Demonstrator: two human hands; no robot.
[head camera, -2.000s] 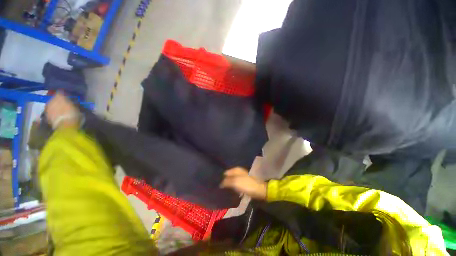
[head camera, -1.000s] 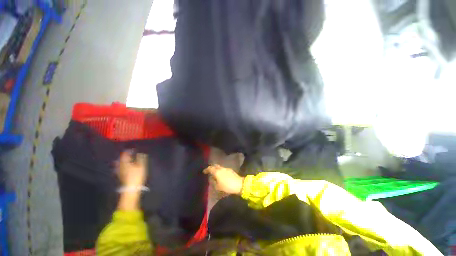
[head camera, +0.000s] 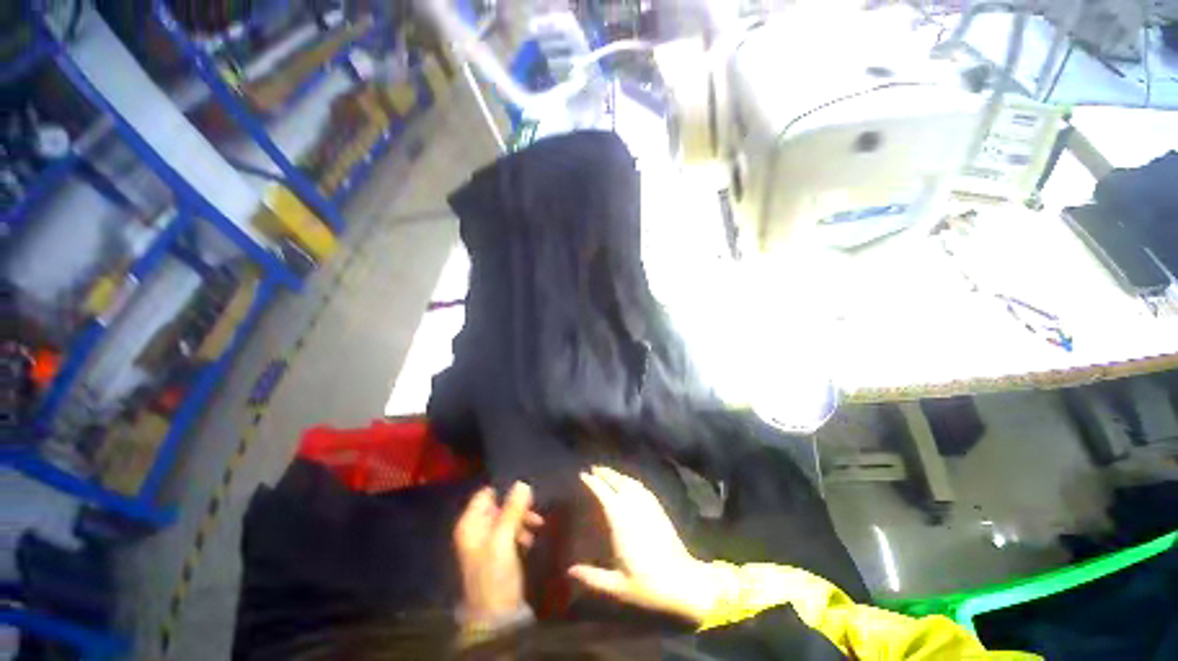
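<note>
A long heap of black garment pieces (head camera: 549, 271) lies over the left end of the white table and hangs down in front of me. My left hand (head camera: 494, 549) is low at the centre, fingers bent upward, over the dark cloth; whether it grips cloth is unclear. My right hand (head camera: 640, 542) is just right of it, flat with fingers spread, at the lower end of the heap. More black cloth (head camera: 336, 555) lies over the red crate (head camera: 381, 456) at lower left.
A white sewing machine (head camera: 840, 155) stands on the table (head camera: 930, 342), with glare beside it. A phone-like black rectangle (head camera: 1117, 245) and dark cloth (head camera: 1143, 194) lie at right. A green crate rim (head camera: 1072, 575) is at lower right. Blue shelving (head camera: 168, 181) stands at left.
The view has swung up and right to the machine. My left hand has moved from the cloth on the red crate to beside my right hand at the heap's lower end.
</note>
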